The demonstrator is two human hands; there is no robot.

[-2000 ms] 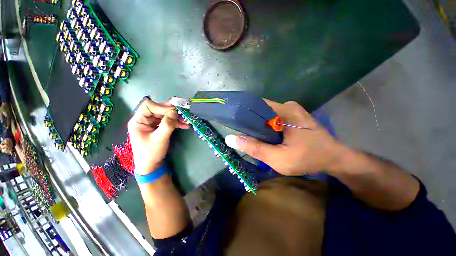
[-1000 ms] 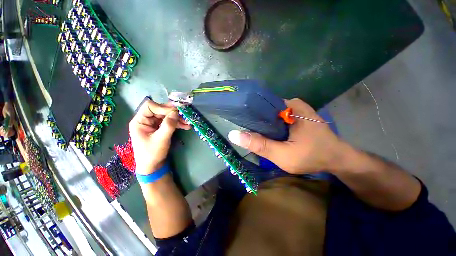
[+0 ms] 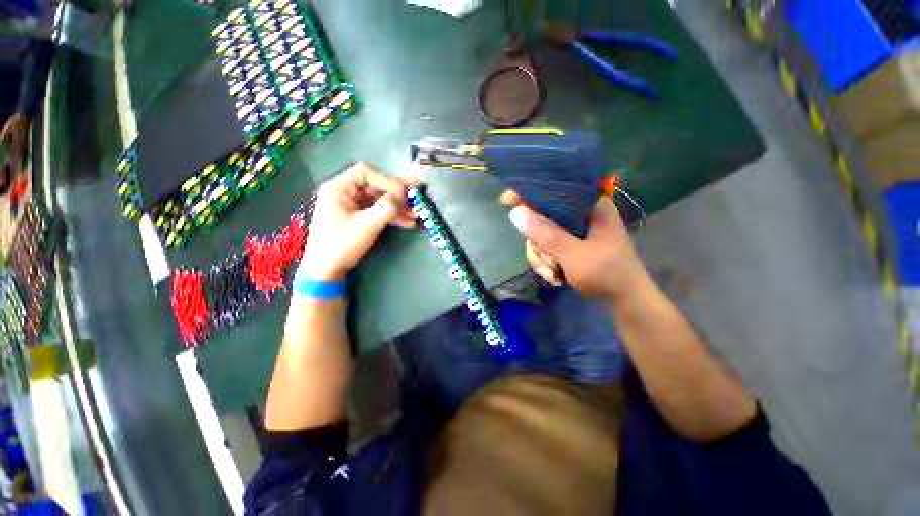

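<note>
My left hand [image 3: 353,224], with a blue wrist band [image 3: 319,288], pinches the upper end of a narrow green PCB strip [image 3: 454,264]. The strip slants down toward my lap. My right hand [image 3: 585,247] grips the dark blue soldering gun [image 3: 545,171] by its body. Its metal tip [image 3: 429,153] points left, just above the strip's upper end; I cannot tell whether it touches. Red lead wires [image 3: 274,260] and black lead wires [image 3: 228,288] lie in heaps left of my left hand. Whether a wire is between my left fingers is too small to tell.
PCB panels [image 3: 272,71] and a black sheet [image 3: 197,126] lie at the far left. A round brown dish [image 3: 508,95] and blue-handled pliers [image 3: 620,62] lie beyond the gun. A conveyor is along the left. Blue bins [image 3: 832,40] stand on the floor at the upper right.
The view has shifted and turned, bringing the pliers and bins into sight. The gun is turned, showing more of its metal tip. Both hands keep their holds.
</note>
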